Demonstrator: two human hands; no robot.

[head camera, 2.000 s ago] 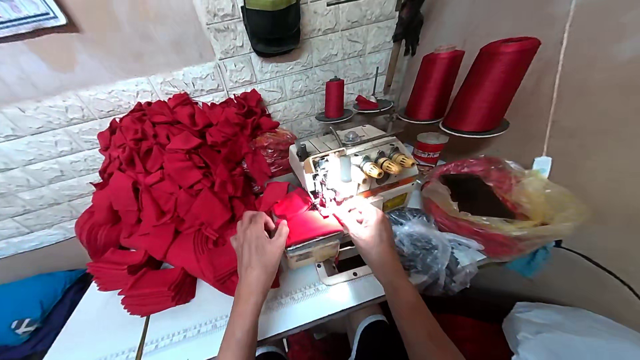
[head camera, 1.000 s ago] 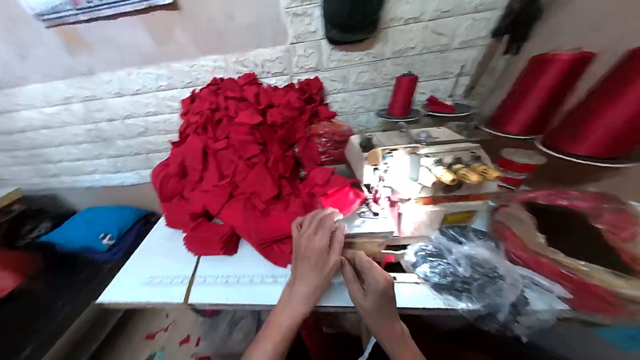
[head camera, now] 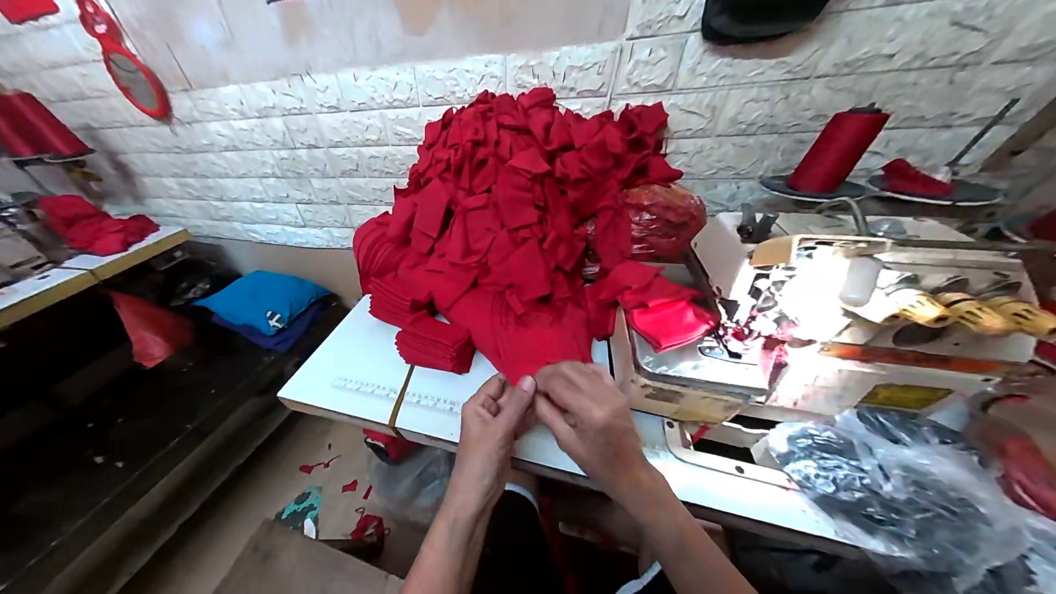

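My left hand (head camera: 493,417) and my right hand (head camera: 586,412) meet at the table's front edge, both at the lower end of a red fabric piece (head camera: 532,334). Thumb and fingers of each hand are pinched together there; how much cloth lies between them is partly hidden. Behind them rises a big heap of red fabric pieces (head camera: 503,206), with a neat folded stack (head camera: 435,345) at its left foot. To the right stands an overlock sewing machine (head camera: 825,305) with its lamp lit, and a few red pieces (head camera: 670,320) lie on its bed.
A printed ruler scale (head camera: 396,394) runs along the white table (head camera: 330,367). Dark items in a clear plastic bag (head camera: 883,478) lie at right. A red thread cone (head camera: 840,153) stands behind the machine. A blue cloth bundle (head camera: 264,303) rests on a dark bench at left.
Both hands have left the machine's bed and are now at the red cloth in front of the heap. The view has swung left.
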